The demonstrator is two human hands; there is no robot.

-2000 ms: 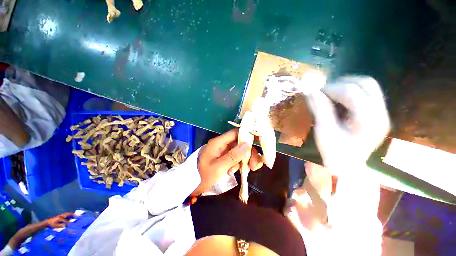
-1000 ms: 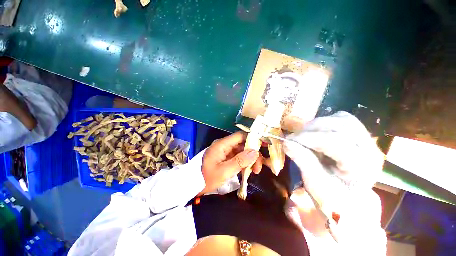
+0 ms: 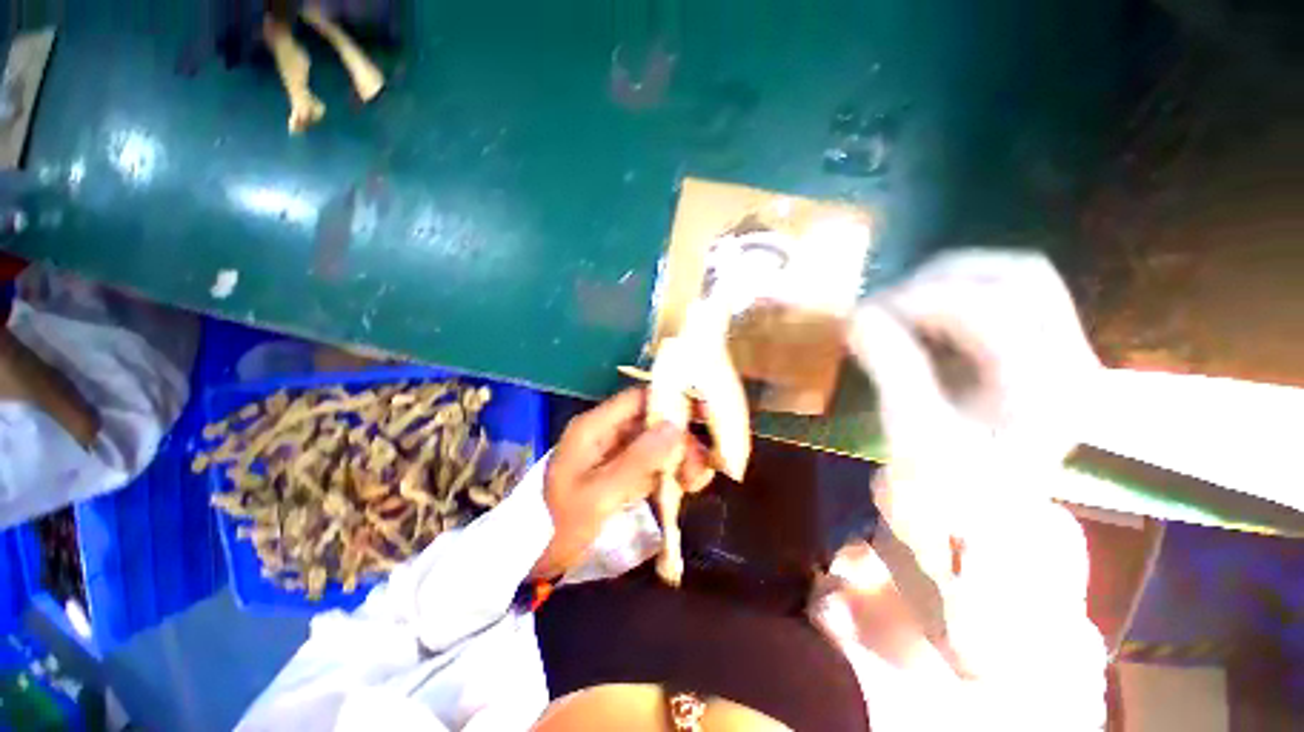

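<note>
My bare left hand (image 3: 618, 472) holds a few cream leg parts (image 3: 704, 383) at the bench edge, their upper ends over the tan cardboard pad (image 3: 801, 375). A white glue patch (image 3: 747, 265) lies on the pad. My right hand (image 3: 980, 358), in a white glove, is blurred and overexposed to the right of the pad, apart from the leg parts. I cannot tell whether it holds anything.
A blue crate (image 3: 526, 415) heaped with tan legs stands below the bench (image 3: 472, 272) on the left. A dark piece with two tan legs (image 3: 293, 72) lies at the top left. Another person's white sleeve (image 3: 129, 386) is at the far left.
My right hand has moved away from the leg parts, up and to the right. My left hand still holds them. More of the dark piece with two legs shows at the top left.
</note>
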